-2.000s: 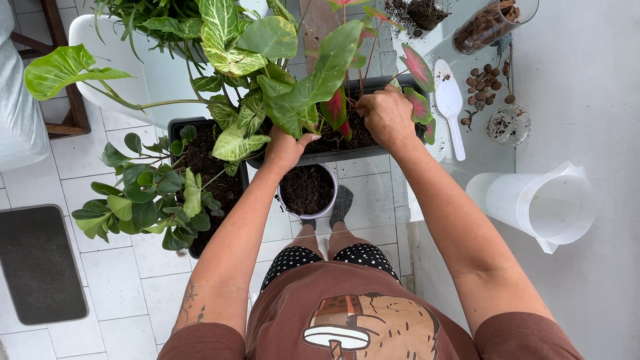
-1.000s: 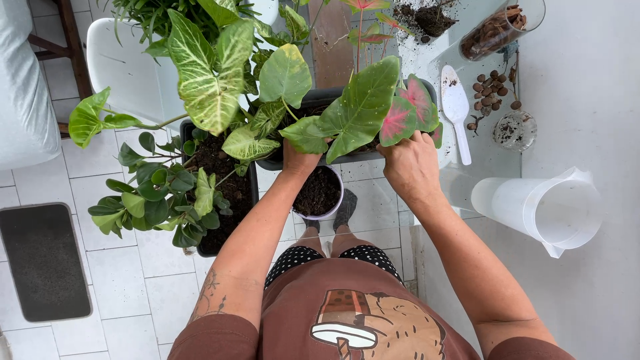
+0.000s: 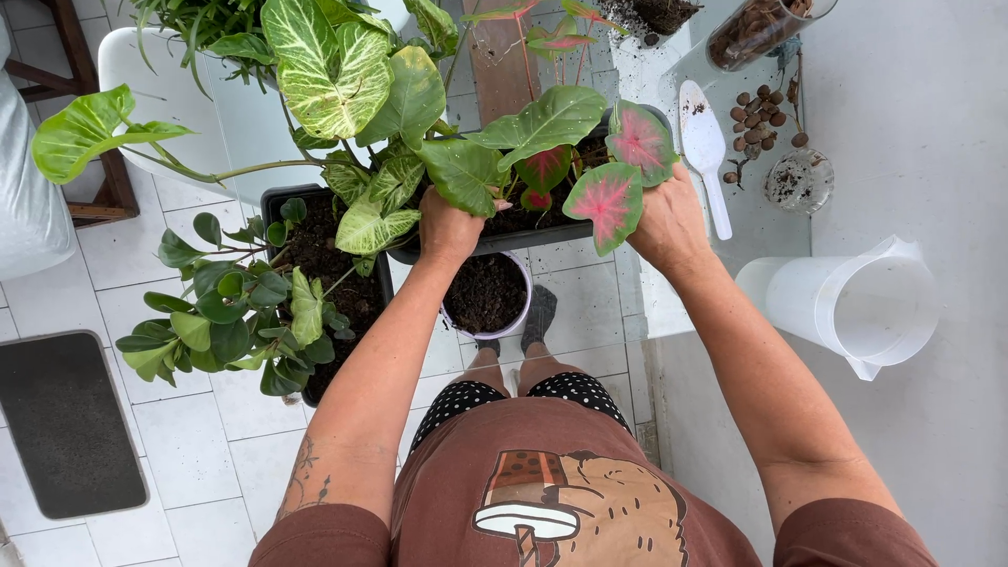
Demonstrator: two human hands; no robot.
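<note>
A dark plastic planter box (image 3: 543,236) with soil holds green-leaved plants and a caladium with pink-centred leaves (image 3: 605,206). My left hand (image 3: 450,224) is at the planter's near side, its fingertips by the stems and partly under a green leaf (image 3: 465,175). My right hand (image 3: 673,220) is at the planter's right end, beside the pink leaves, its fingers largely hidden by them; what it grips cannot be told. A second dark planter (image 3: 386,291) with soil and a bushy green plant (image 3: 224,315) stands to the left. Below my left hand is a round pot (image 3: 523,303) of soil.
On the glass table's right side lie a white plastic scoop (image 3: 703,142), dried brown seed pods (image 3: 757,118), a small glass dish (image 3: 798,181), a glass jar of bark pieces (image 3: 748,35) and a translucent pitcher (image 3: 850,303). A clump of soil (image 3: 661,14) sits at the top edge.
My right hand has moved from among the caladium stems to the planter's right end. The large green leaf over the planter now lies lower and further right than in the earliest frame.
</note>
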